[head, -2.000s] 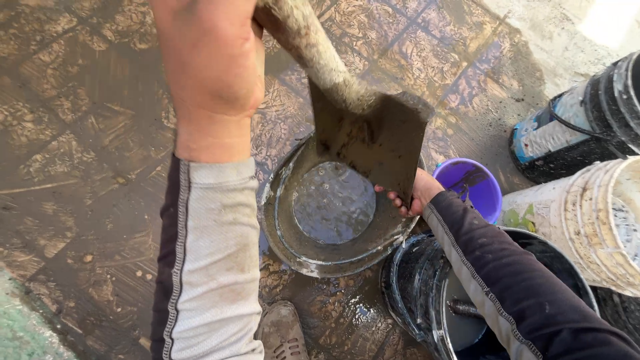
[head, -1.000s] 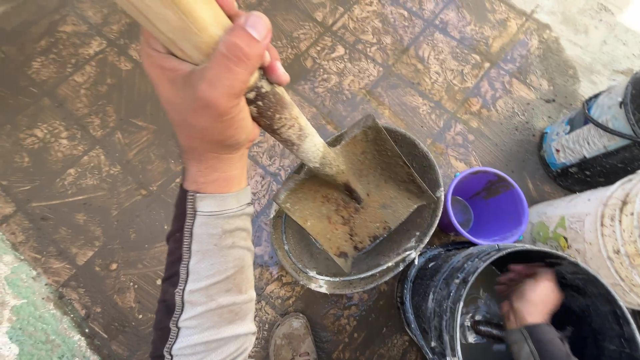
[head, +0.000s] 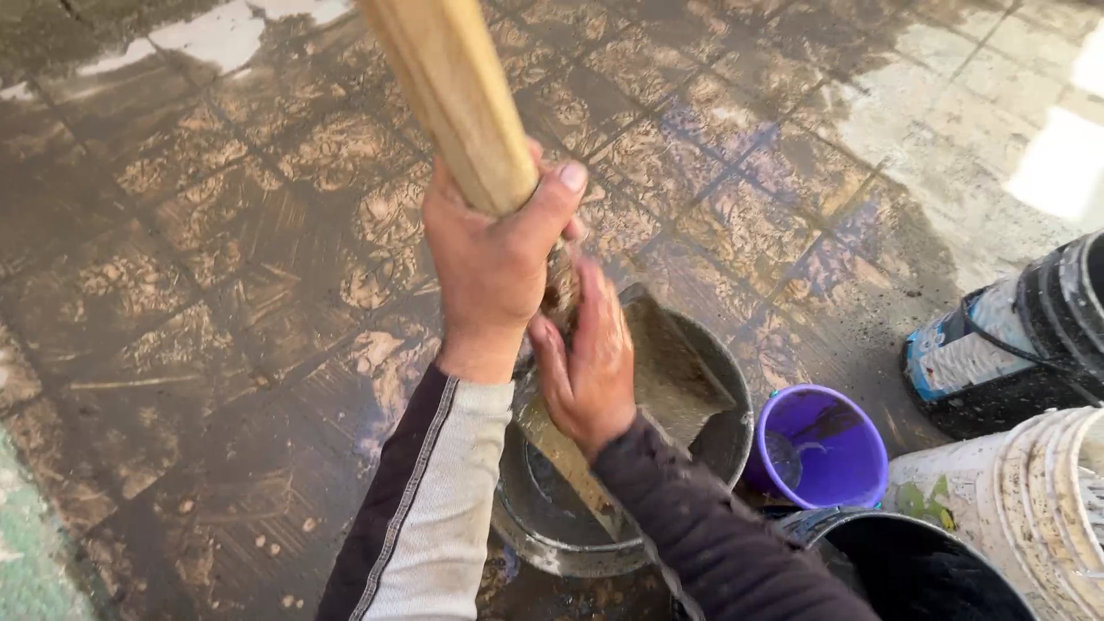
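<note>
My left hand [head: 496, 250] is closed around the wooden handle [head: 457, 103] of a tool with a flat, square metal blade [head: 673, 371], a hoe or a shovel. Wet and muddy, the blade rests over a round metal basin [head: 733, 431] whose bottom is mostly hidden. Just below the left hand, my right hand [head: 591, 362] lies against the muddy lower part of the handle, its wet fingers stretched out and slightly blurred.
Right of the basin stand a small purple bucket [head: 824, 448], a large black bucket [head: 914, 561], a stained white bucket [head: 992, 483] and another black bucket [head: 957, 362] with a torn label. The tiled floor [head: 216, 345] is coated with wet mud.
My right hand has moved from inside the large black bucket up to the tool's handle. Two seconds ago it was at the blade's edge. My left hand has stayed on the handle.
</note>
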